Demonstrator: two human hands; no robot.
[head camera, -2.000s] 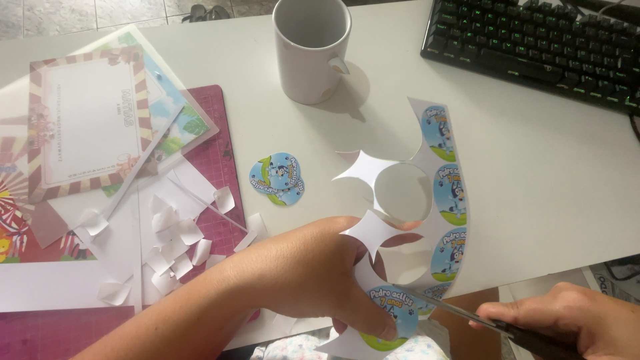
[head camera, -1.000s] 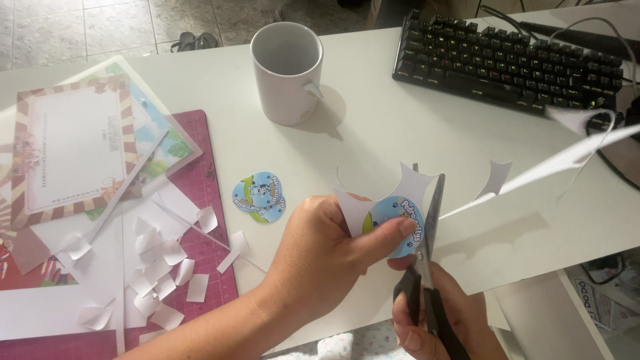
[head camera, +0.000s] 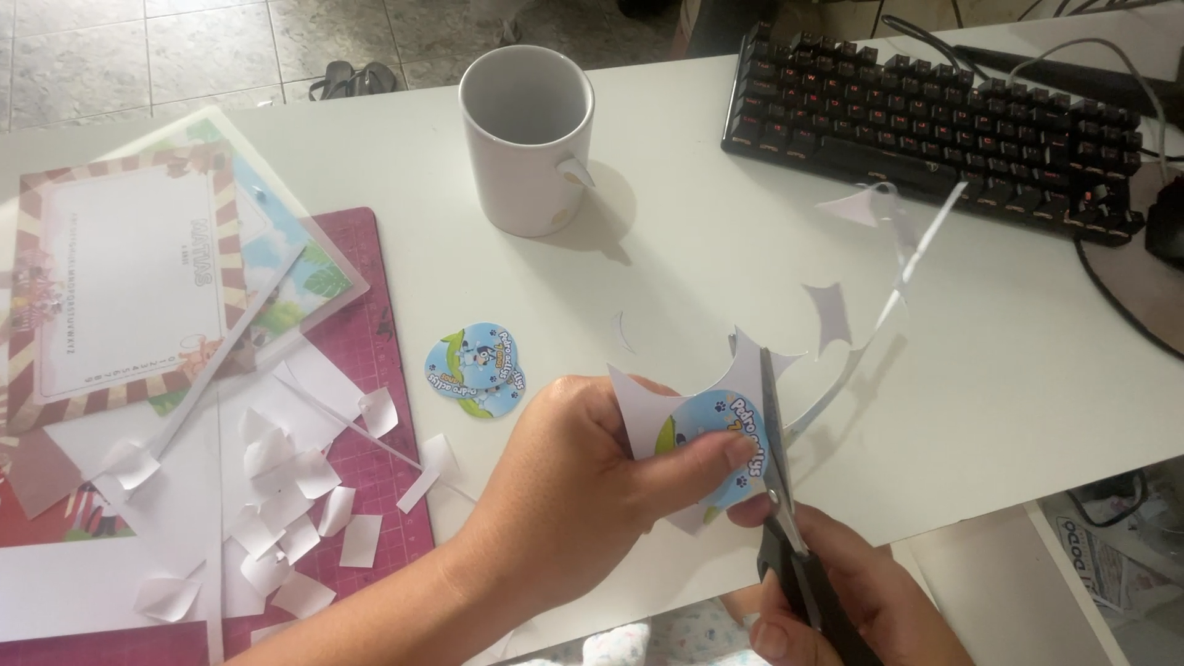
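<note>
My left hand (head camera: 592, 472) pinches a printed paper sheet, thumb on a round blue sticker design (head camera: 721, 425) at its right edge. White cut-out remnants (head camera: 731, 370) rise around that circle. My right hand (head camera: 851, 592) grips black-handled scissors (head camera: 786, 499), whose blades lie along the circle's right side. From the blades a thin curved strip of paper (head camera: 860, 361) stretches up and right towards the keyboard. Left of my left hand, several cut round stickers (head camera: 476, 365) lie overlapping on the white table.
A white mug (head camera: 527, 148) stands at the back middle. A black keyboard (head camera: 925, 139) lies at the back right. On the left, a magenta cutting mat (head camera: 356, 250) carries small paper scraps (head camera: 296, 490) and printed sheets (head camera: 129, 268). An open drawer (head camera: 1008, 583) is at lower right.
Two seconds ago the printed strip hung upright with several round designs showing; now it is seen nearly edge-on, stretching up and right. My right hand and the scissors have moved left and in to the circle.
</note>
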